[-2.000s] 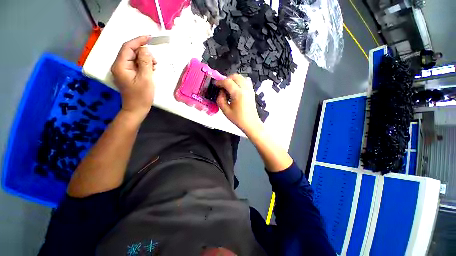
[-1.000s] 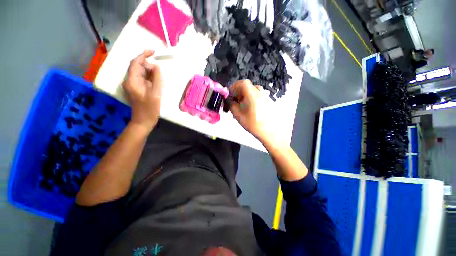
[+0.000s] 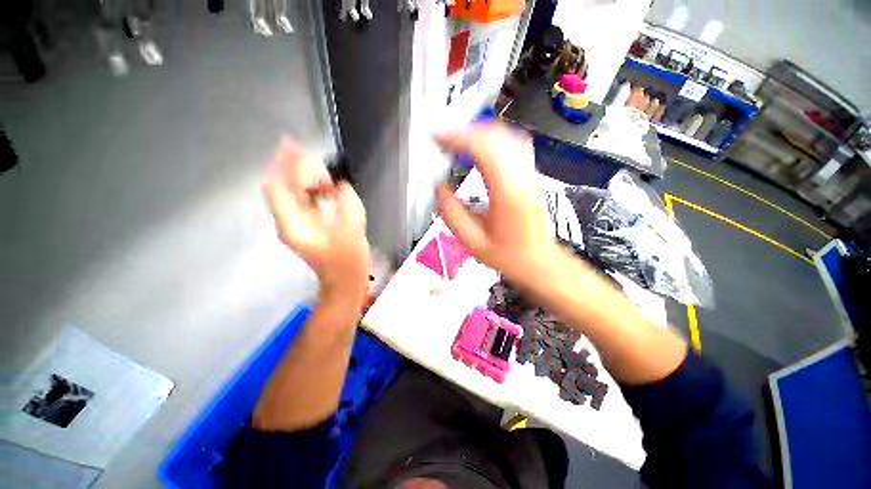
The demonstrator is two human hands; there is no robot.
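My left hand (image 3: 323, 224) is raised in front of the grey wall panel and blurred. A small dark thing (image 3: 338, 169) shows at its fingers; whether it is held is unclear. My right hand (image 3: 501, 196) is raised above the table, blurred, thumb and fingers apart, with nothing visible in it. The pink holder (image 3: 475, 341) lies near the table's front edge with a black insert in its slot. Loose black pads (image 3: 554, 349) are heaped beside it. The flat pink pad (image 3: 441, 254) lies farther along with a white stick across it.
Hanging parts (image 3: 272, 14) with pale prongs are overhead at upper left. The blue bin (image 3: 229, 401) stands left of the white table (image 3: 420, 329), partly behind my left arm. A clear plastic bag (image 3: 649, 244) lies at the far corner. Instruction sheets (image 3: 86, 401) are at lower left.
Both hands have lifted off the table, up and away from the pink holder. The view has tilted up, bringing in the hanging parts and the wall panel. My right hand has left the holder's slot.
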